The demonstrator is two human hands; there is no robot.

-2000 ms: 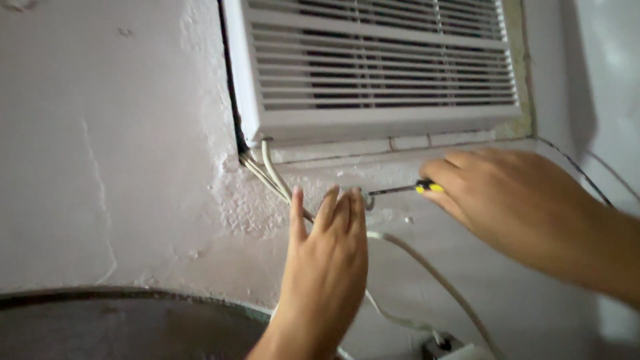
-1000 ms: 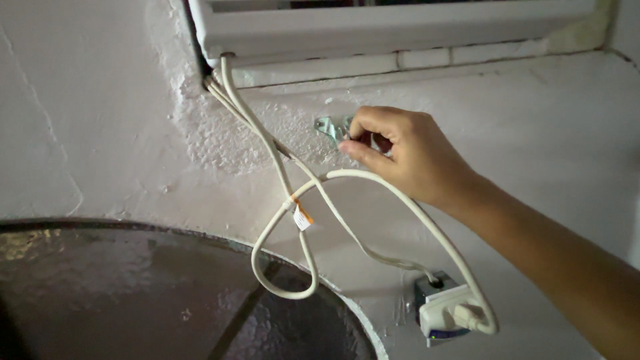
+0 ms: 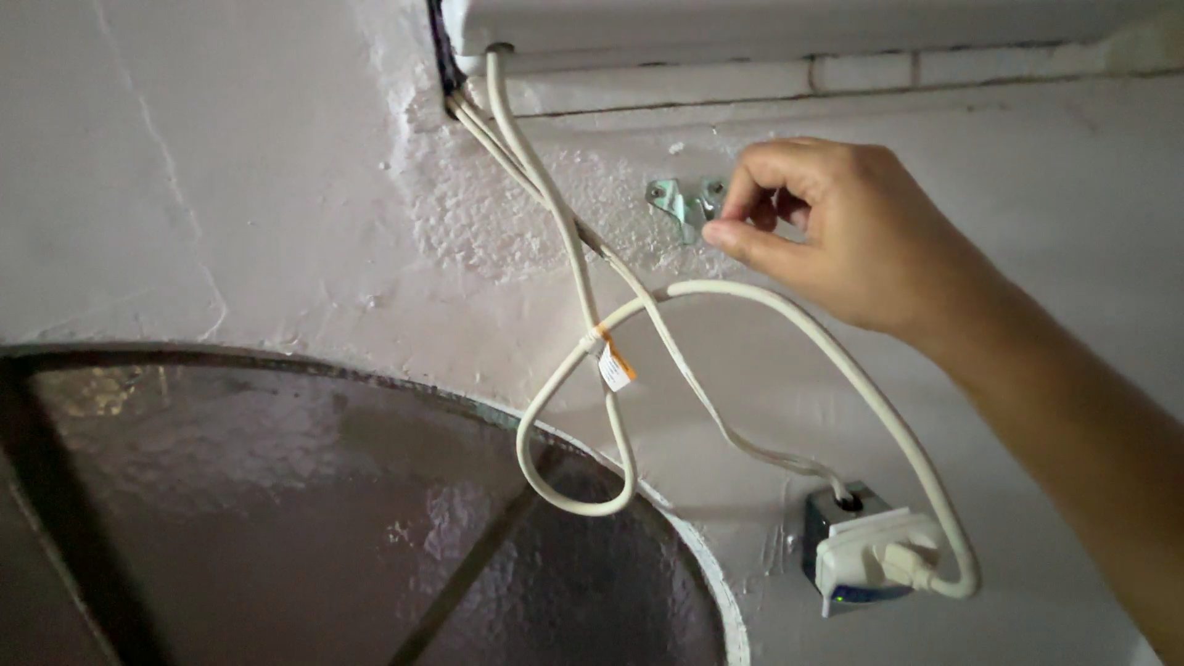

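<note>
My right hand (image 3: 814, 222) is at the metal bracket (image 3: 686, 205) on the wall, its thumb and curled fingers beside the bracket's right side. Whether something small sits between the fingertips cannot be made out. The bracket is greenish, with a screw head visible at its upper left. White cables (image 3: 546, 185) run down below it from the corner of a white housing (image 3: 740, 28); one makes a loop and carries a paper tag (image 3: 615, 365) with writing. A plug (image 3: 902, 561) sits in the outlet box at the lower right. My left hand is out of view.
An arched window with textured glass (image 3: 277, 481) fills the lower left, crossed by dark bars. The wall (image 3: 277, 185) has cracked, rough paint. At the lower right, the wall-mounted outlet box (image 3: 826, 523) holds a white adapter with a small green light.
My left hand has left the view. The screwdriver with a yellow and black handle, held in my right hand two seconds ago, is no longer visible. The view has moved closer and lower.
</note>
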